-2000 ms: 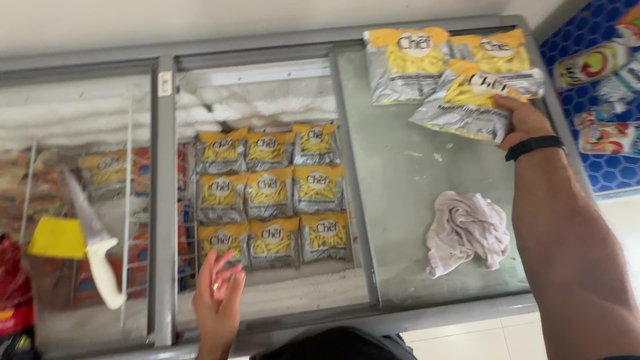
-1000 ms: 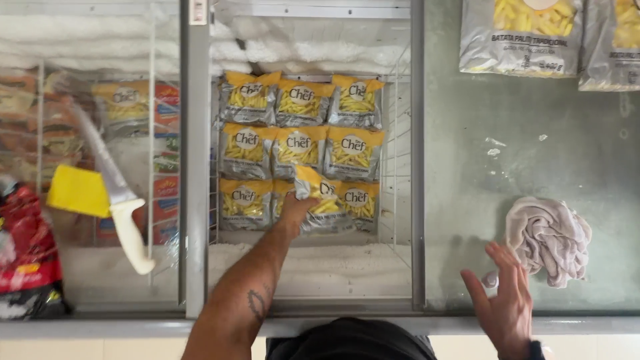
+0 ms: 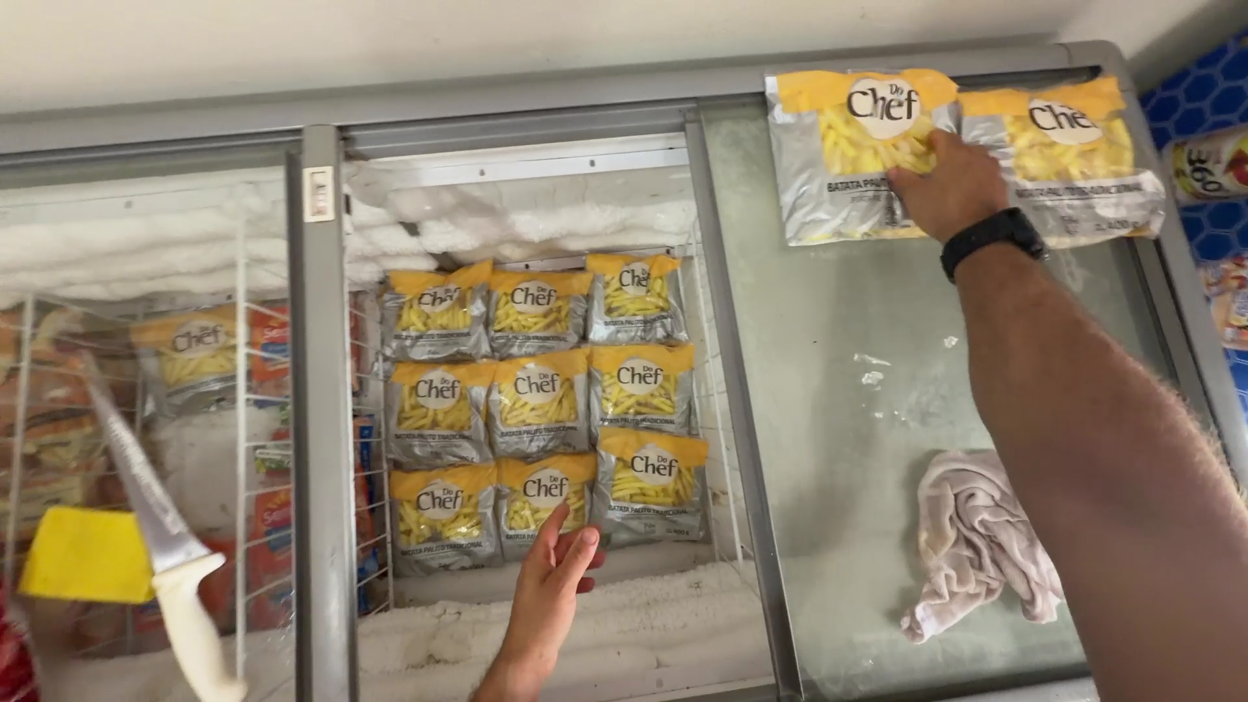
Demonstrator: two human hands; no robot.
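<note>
Bags of frozen french fries (image 3: 537, 402), yellow and silver, lie in three rows inside the open section of a chest freezer. My left hand (image 3: 559, 575) hovers over the front row by the middle bag, fingers apart and holding nothing. On the freezer's glass lid (image 3: 838, 390), at the back right, lie two more such bags. My right hand (image 3: 951, 185) grips the lower right part of the left one (image 3: 863, 146); its fingertips are on the front. The other bag (image 3: 1058, 161) sits just right of that hand, partly hidden by it. A dark band circles my right wrist.
A crumpled whitish cloth (image 3: 980, 546) lies on the right lid, beside my right forearm. On the left glass are a knife with a white handle (image 3: 190, 624) and a yellow card or cloth (image 3: 88, 554). A grey frame bar (image 3: 327, 439) divides the sections. Frost coats the freezer walls.
My right hand has moved from near the cloth to the bags on the lid. My left hand has let go of a bag in the front row and drawn back. The view has swung right.
</note>
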